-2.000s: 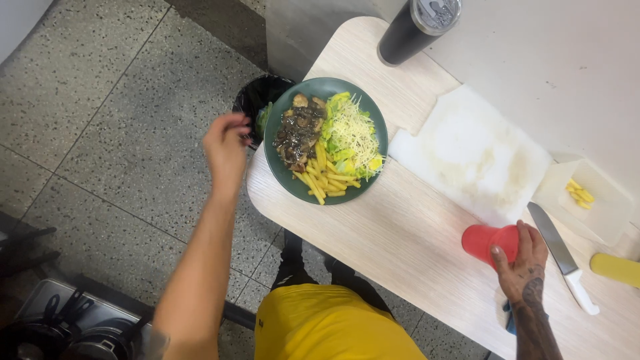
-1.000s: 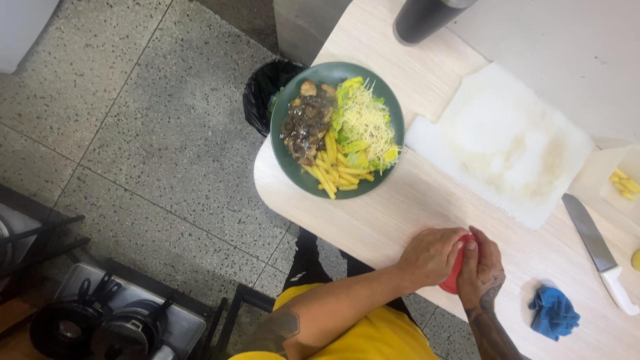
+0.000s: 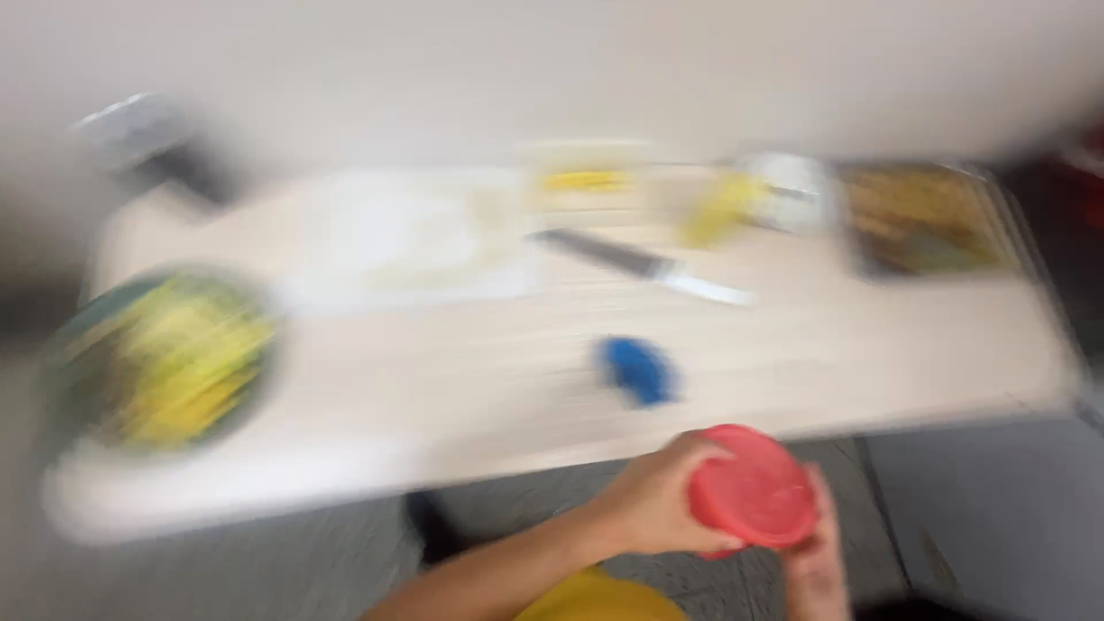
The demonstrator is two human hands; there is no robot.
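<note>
A round red lidded container (image 3: 759,487) is between my hands, just off the front edge of the table. My left hand (image 3: 664,496) grips its left side, thumb near the top. On its right side, partly hidden behind it, is my right hand (image 3: 819,526), also closed around it. A crumpled blue cloth (image 3: 639,371) lies on the table just beyond the container. Farther back is a knife (image 3: 638,263) with a white handle, pointing left. The view is heavily blurred.
At the left end sits a green plate of food (image 3: 164,358). Behind it stand a dark tumbler (image 3: 164,147) and a white cutting board (image 3: 423,241). Along the wall are a tub with yellow pieces (image 3: 586,177), a yellow bottle (image 3: 724,207), a white container (image 3: 789,190) and a food tray (image 3: 927,220).
My left hand, near the plate two seconds ago, has come to the red container and holds it with my right hand. The view has swung strongly to the right.
</note>
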